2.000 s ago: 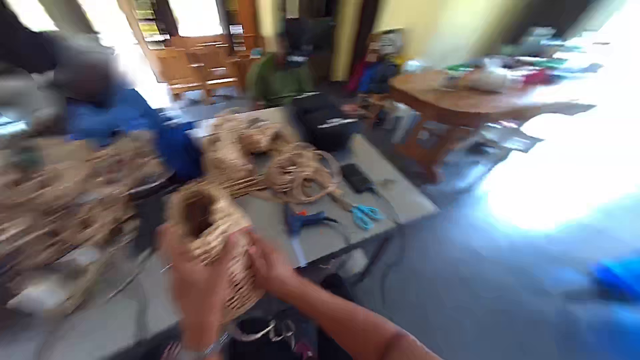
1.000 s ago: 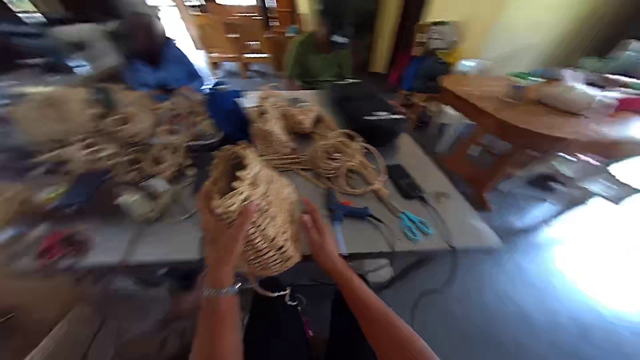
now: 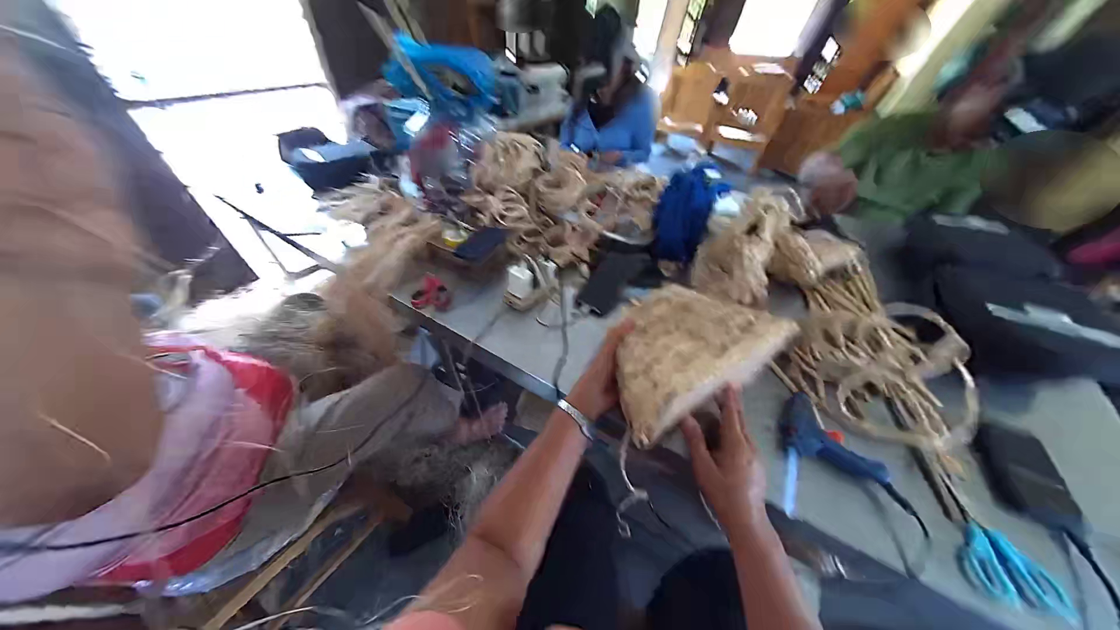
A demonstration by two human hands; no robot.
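A woven natural-fibre basket is held over the near edge of the table, its broad side facing me. My left hand grips its left side, the fingers partly hidden. My right hand is below its lower right edge, fingers spread; whether they touch it is unclear. A thin cord hangs from the basket's lower corner. To the right lie a blue glue gun with its glue stick, and turquoise-handled scissors.
Coiled fibre braids and woven pieces cover the grey table. Red-handled scissors lie at its left edge, a black power adapter at right. Cables trail about. People sit across the table; someone's bare limb fills the left edge.
The view has swung left. The basket has been turned: its opening showed earlier, and now a broad side and a pale edge show. My left hand stays on it.
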